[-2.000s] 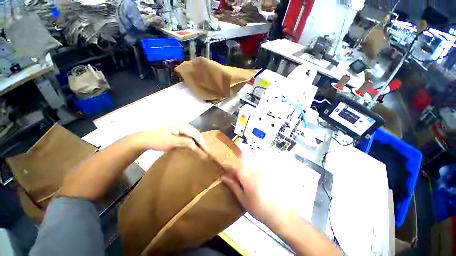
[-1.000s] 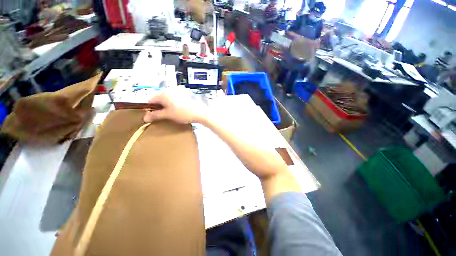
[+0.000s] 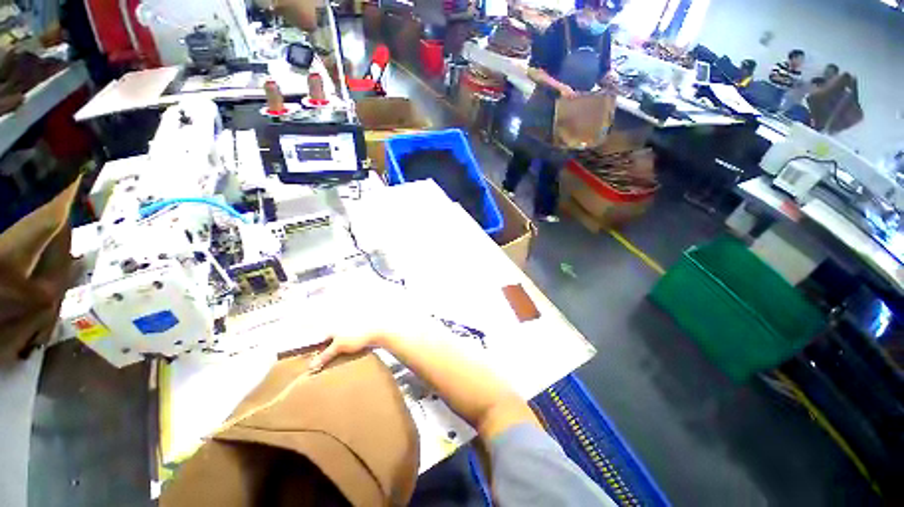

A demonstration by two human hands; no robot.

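The brown bag body (image 3: 369,421) is bent over at the table's front edge, with a dark opening at the bottom of the picture. A pale strip runs along its upper left part. My right hand (image 3: 349,347) holds the bag's upper edge, fingertips over the rim. My left hand is not in view. The white sewing machine head (image 3: 149,312), with a blue label, stands to the left behind the bag. The pale clamp frame (image 3: 213,381) lies below the head, partly covered by the bag. The bag is in front of the needle area.
A small brown patch (image 3: 520,302) and dark snips (image 3: 461,329) lie on the white table (image 3: 436,248). A control screen (image 3: 315,153), a blue crate (image 3: 446,139) and a green crate (image 3: 734,307) stand beyond. Another person (image 3: 570,69) holds a brown piece. A brown piece (image 3: 35,267) hangs at left.
The view has turned right. The bag has come down and towards me, its flat panel now bent with an opening showing. My left hand, seen two seconds ago, is out of view.
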